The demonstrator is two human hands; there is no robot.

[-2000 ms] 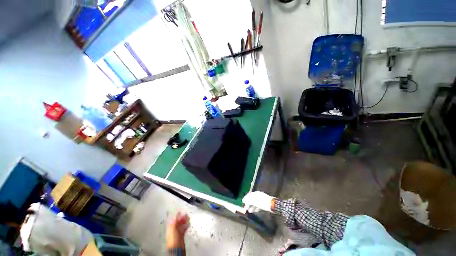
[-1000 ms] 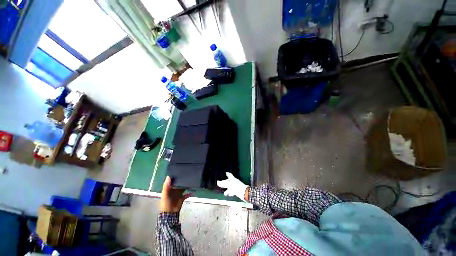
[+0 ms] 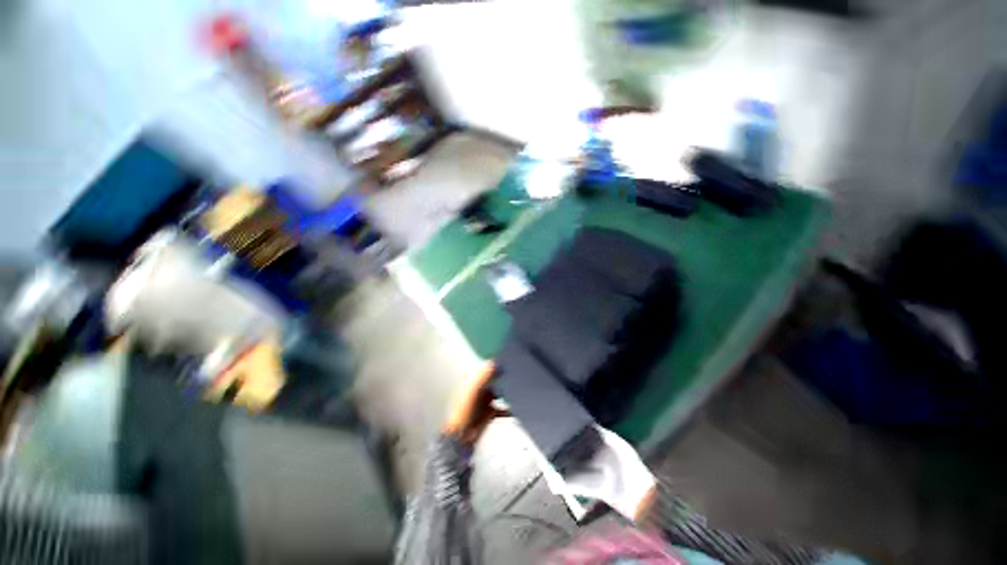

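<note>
The frame is blurred by motion. A stack of black pieces sits on the green-topped workbench. A black piece sticks out from the stack's near end over the table edge, held between my hands. My left hand, bare, is at its left side. My right hand, in a white glove, is at its near right end. Blur hides the fingertips and how many pieces are held. A small pale item lies left of the stack.
More black pieces and bottles stand at the table's far side. A person in pale clothing is at the left, near cardboard. A shelf stands at the back. A dark bin is at the right.
The view has swung left, so the table appears further right. My hands have drawn a black piece off the stack's near end, towards me.
</note>
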